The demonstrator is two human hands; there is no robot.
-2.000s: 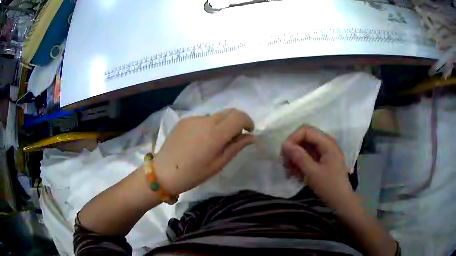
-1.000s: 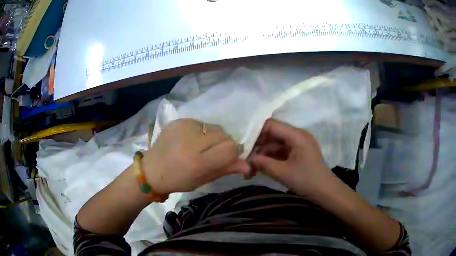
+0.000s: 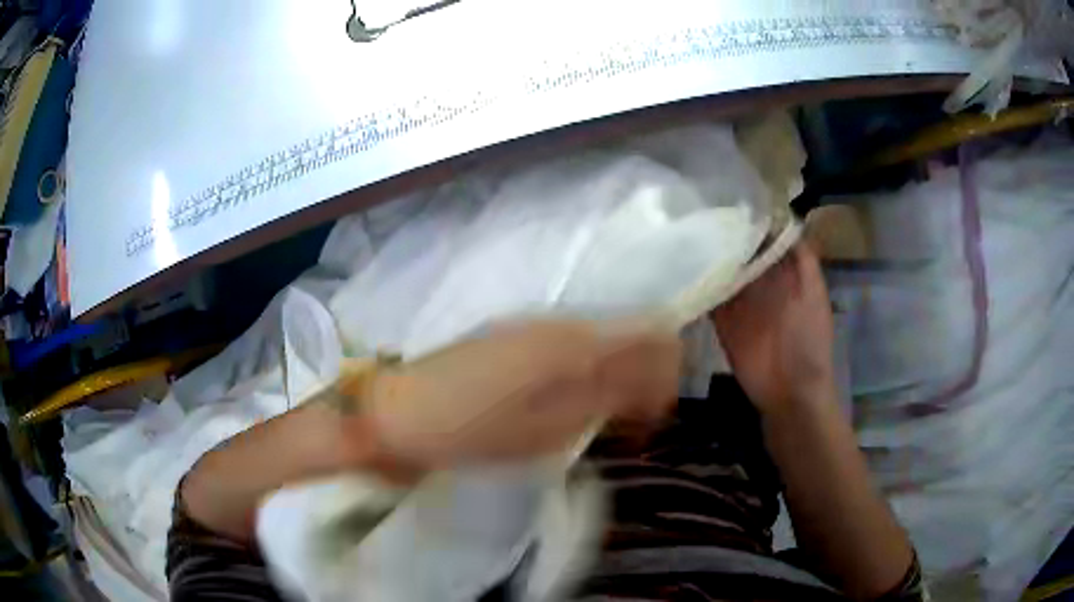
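Note:
White fabric (image 3: 471,253) lies bunched over the lap below the table edge, and a blurred part hangs under my left forearm. My left hand (image 3: 589,376) is strongly blurred over the middle of the fabric; its fingertips cannot be made out. My right hand (image 3: 777,318) is raised at the right, its fingers at a narrow cream-white strip (image 3: 771,253) along the fabric's edge, which it holds.
The white machine table (image 3: 271,94) with a printed ruler scale spans the top. A dark thin tool or cord (image 3: 363,26) lies on it. Cream strips (image 3: 995,71) hang at its right end. Yellow frame bars and more white cloth (image 3: 1013,294) stand at the sides.
My hands have moved apart; my right hand has moved up and right with the strip. The fabric is more bunched, with a part now swung below my left forearm. The view has shifted.

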